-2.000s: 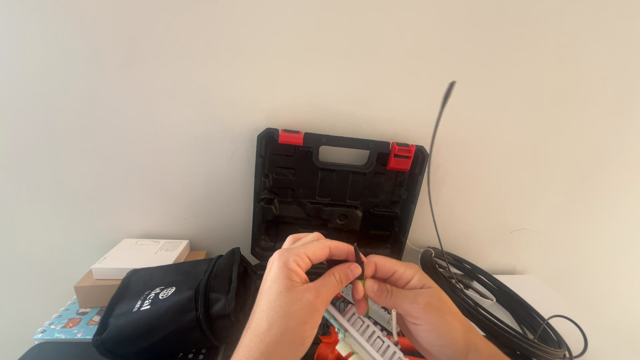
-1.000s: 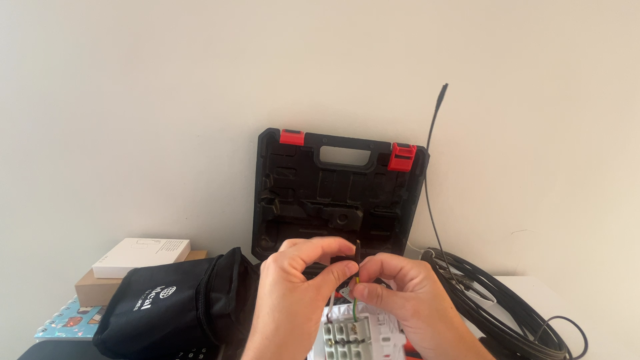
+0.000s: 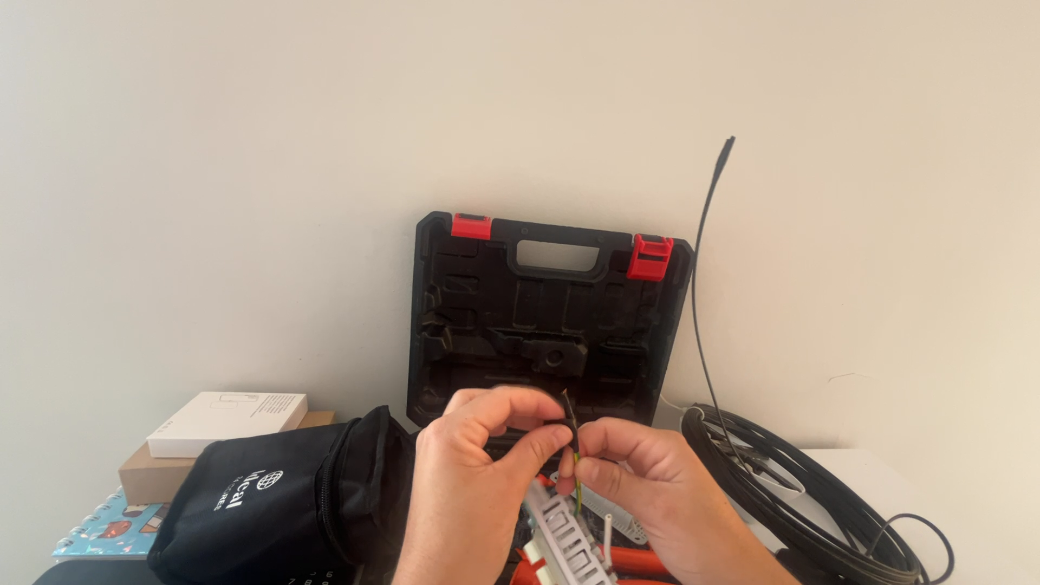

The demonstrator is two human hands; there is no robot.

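Between the fingertips of my left hand (image 3: 496,447) is the black upper part of a thin wire (image 3: 571,418), its tip pointing up. Just below, the thumb and fingers of my right hand (image 3: 634,471) pinch the same wire where it turns green and yellow (image 3: 578,487). Beneath both hands lies a white slotted plastic part (image 3: 569,536), tilted, with a white wire end (image 3: 608,532) standing up beside it. Orange-red handles or tubes (image 3: 642,561) lie under that part; what they belong to is partly hidden by my hands.
An open black plastic tool case (image 3: 536,309) with red latches leans on the wall. At right is a coil of black cable (image 3: 780,496), one end rising. A black zipped fabric bag (image 3: 260,496), white box (image 3: 227,418), cardboard box (image 3: 154,475) and spiral notebook (image 3: 114,524) are at left.
The white slotted part has turned under my hands; one second ago a grid of its compartments faced up. Both hands keep their pinch on the wire in nearly the same place.
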